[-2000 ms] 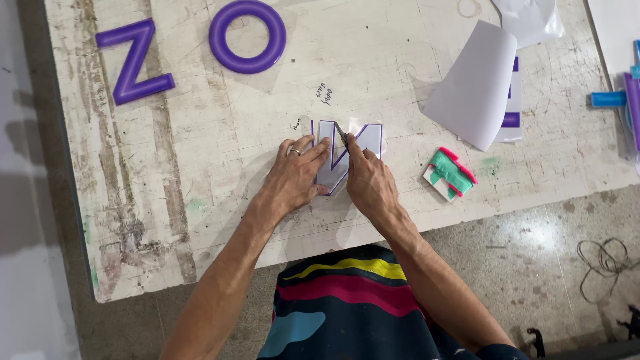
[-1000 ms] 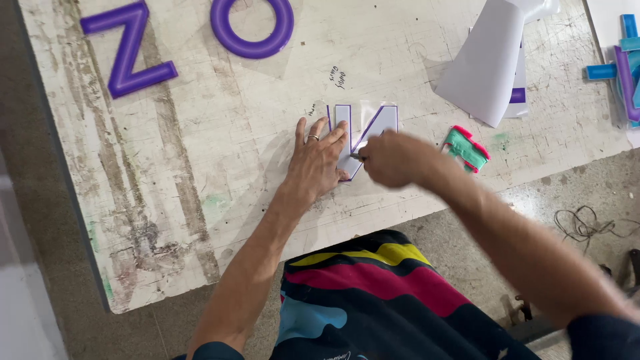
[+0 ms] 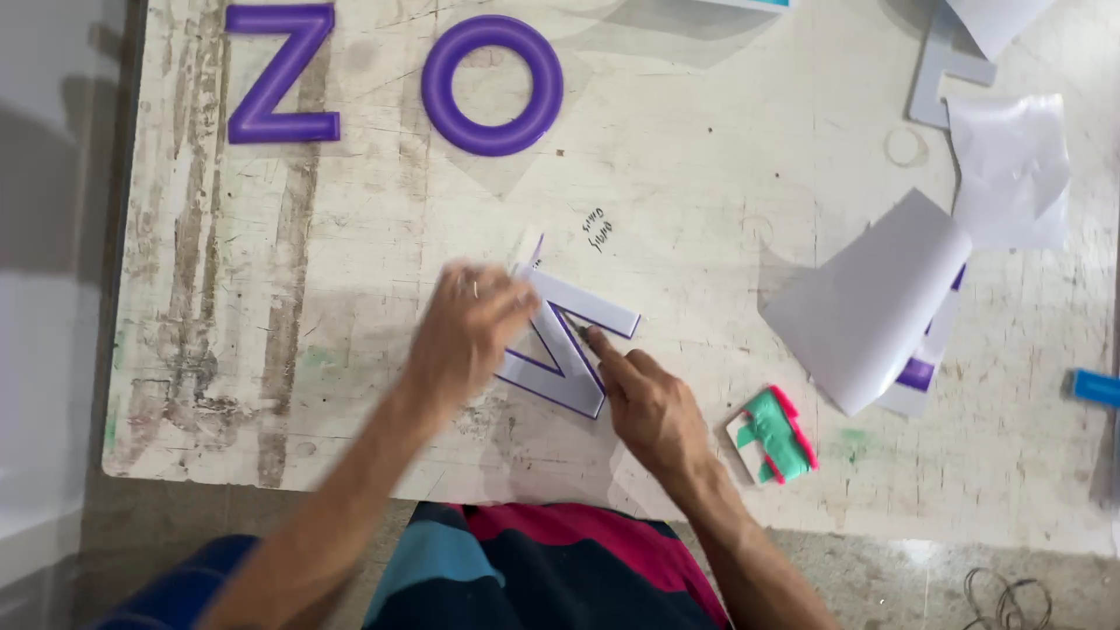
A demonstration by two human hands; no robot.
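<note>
A flat letter N (image 3: 573, 398), pale on top with purple edges, lies turned at an angle on the worktable. My right hand (image 3: 652, 398) grips a small dark-tipped cutting tool (image 3: 579, 331), its tip at the notch of the letter. My left hand (image 3: 477, 324), blurred, is over the letter's left end; whether it holds anything cannot be told. A thin purple-edged strip (image 3: 535, 254) sticks up beside the letter's upper left corner, near my left fingers.
A purple letter Z (image 3: 284, 74) and a purple ring-shaped O (image 3: 492, 144) lie at the upper left. Right of my right hand sits a green and pink object (image 3: 779, 437). White sheets (image 3: 875, 302) cover purple-marked pieces at the right. The scuffed table's (image 3: 612, 507) front edge is near my body.
The pale letter has been turned on the table. My left hand has shifted from flat on it to its left end. My right hand has come back from a blurred stroke, tool still held.
</note>
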